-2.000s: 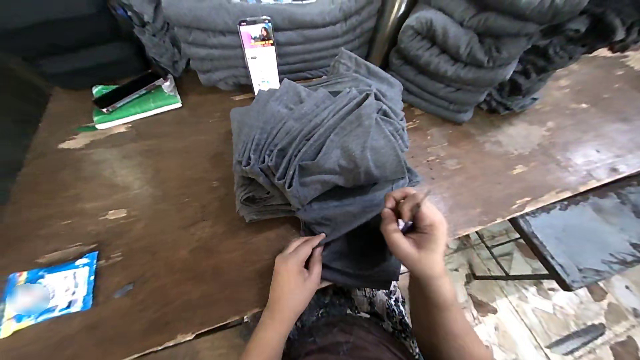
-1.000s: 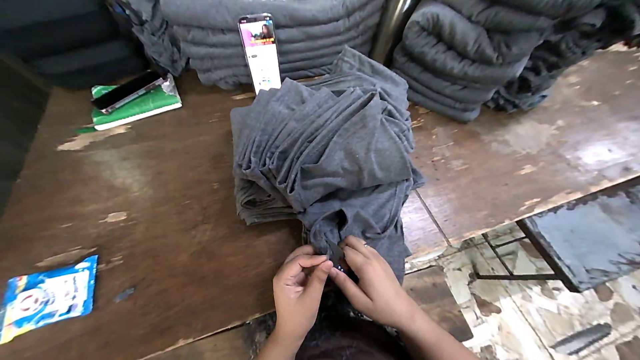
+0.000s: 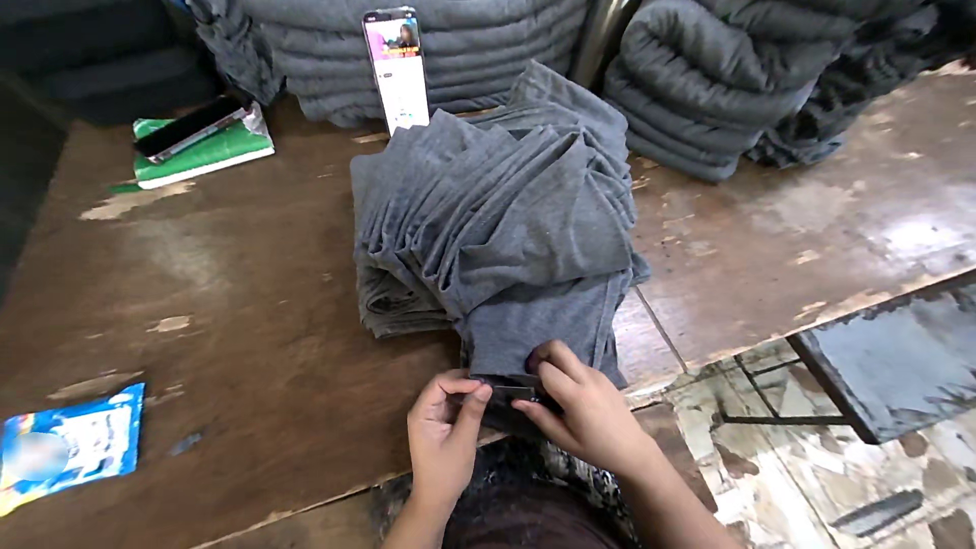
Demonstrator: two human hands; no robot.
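Observation:
A pile of grey fabric garments (image 3: 503, 206) lies in loose folds at the table's front edge, its lowest part hanging toward me. At that near end my left hand (image 3: 450, 427) pinches the edge of the grey cloth between thumb and forefinger. Just to its right, my right hand (image 3: 583, 404) has its fingers curled at the same edge, thumb and forefinger a little apart. A thin line, perhaps thread, runs between the hands. Whether the right hand grips anything is not clear. Dark fabric shows beneath the edge.
On the worn wooden table (image 3: 229, 305) a lit smartphone (image 3: 398, 72) stands against folded grey cloth stacks (image 3: 488, 46). Another stack (image 3: 686, 91) is at the right. A dark phone (image 3: 191, 128) rests on a green book (image 3: 221, 156). A blue packet (image 3: 76, 450) lies left, a metal-framed stool (image 3: 900, 358) right.
Two seconds ago my right hand was raised over the cloth with a small thin tool. One second ago both hands met at bunched cloth; now they are apart and the cloth lies flatter.

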